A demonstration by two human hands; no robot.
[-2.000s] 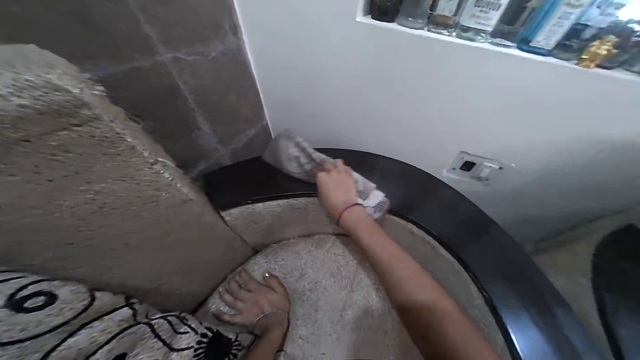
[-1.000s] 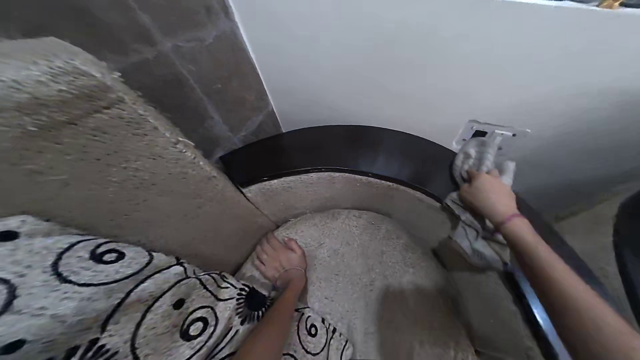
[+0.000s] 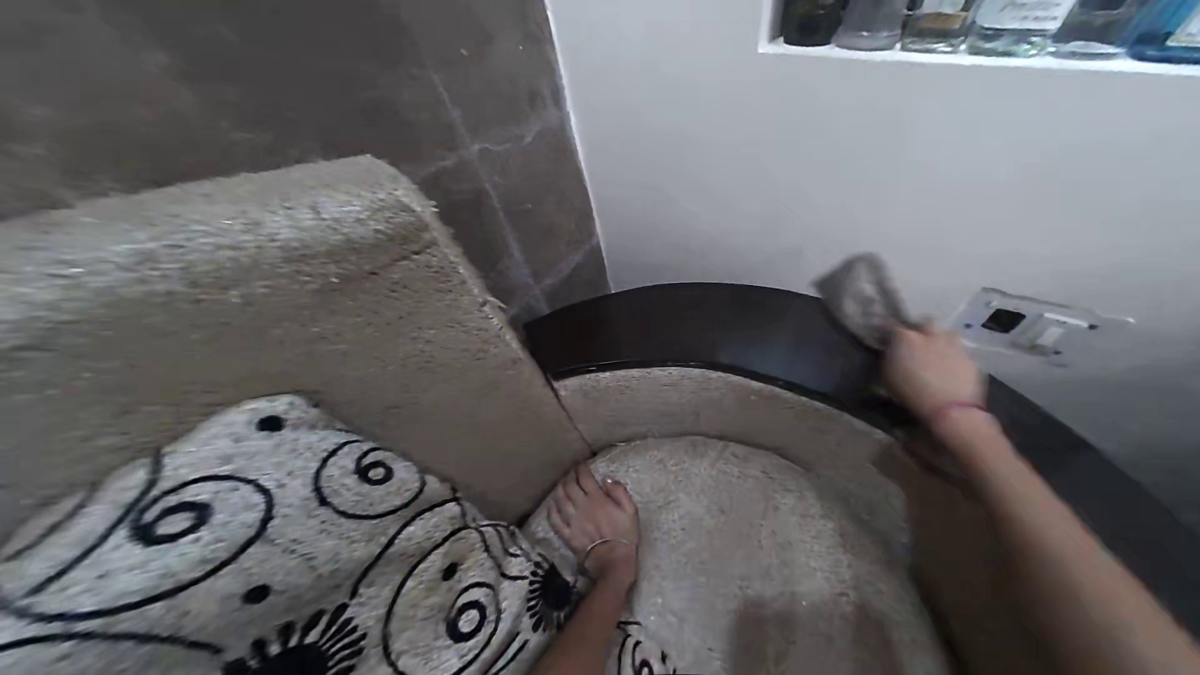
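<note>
A blurred grey cloth (image 3: pixel 861 298) is gripped in my right hand (image 3: pixel 933 370), over the black curved ledge (image 3: pixel 694 323) beside the white wall. Part of the cloth stands up past my fingers toward the wall. My left hand (image 3: pixel 593 520) rests with its fingers spread on the round beige seat cushion (image 3: pixel 741 525), close to where it meets the sofa's back. It holds nothing. A bracelet circles each wrist.
A beige upholstered sofa back (image 3: pixel 394 347) and a white pillow with black swirls (image 3: pixel 309 525) lie at the left. On the wall are a socket plate (image 3: pixel 1027 325) and a niche holding several glass bottles (image 3: pixel 1017 28). Dark tiles (image 3: pixel 487 141) cover the adjoining wall.
My right hand with the cloth has moved left from beside the socket plate, where it was a second ago. My left hand stays on the cushion. The view has shifted.
</note>
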